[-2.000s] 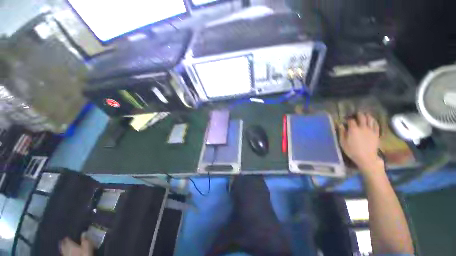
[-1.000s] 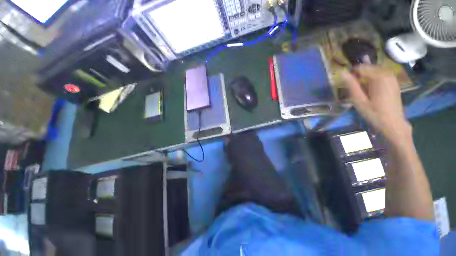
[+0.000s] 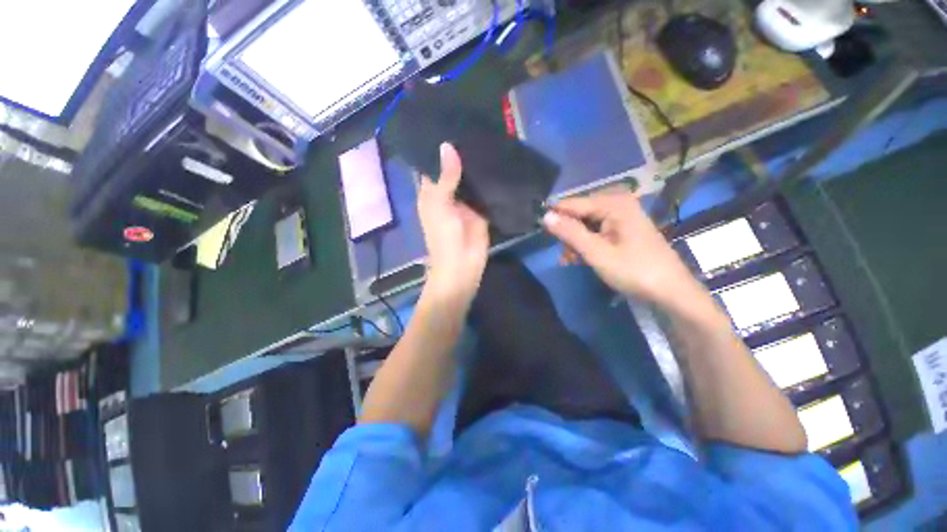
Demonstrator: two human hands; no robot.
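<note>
My left hand (image 3: 454, 229) holds a flat black slab-like unit (image 3: 493, 166), tilted above the bench edge, with the thumb on its face. My right hand (image 3: 623, 244) has its fingertips pinched together at the slab's lower right corner; whether they grip the slab or something small there is unclear. A pinkish-purple phone (image 3: 364, 189) with a thin black lead (image 3: 378, 258) at its lower end lies on the left blue-grey plate (image 3: 408, 223), which the slab and my left hand partly cover. The right plate (image 3: 584, 120) lies beyond the slab.
A tester (image 3: 312, 62) and PC case (image 3: 156, 192) stand behind. A small unit (image 3: 292, 237) lies left. A mouse (image 3: 697, 49) sits on a yellow-brown mat (image 3: 763, 91). A tray of bright-faced units (image 3: 820, 275) is at right, slotted black trays (image 3: 301, 416) at lower left. A red pen (image 3: 509, 114) partly shows.
My left hand has come up from the lower-left trays with the black slab. My right hand has left the mouse on the mat and moved left to the slab. The view has shifted.
</note>
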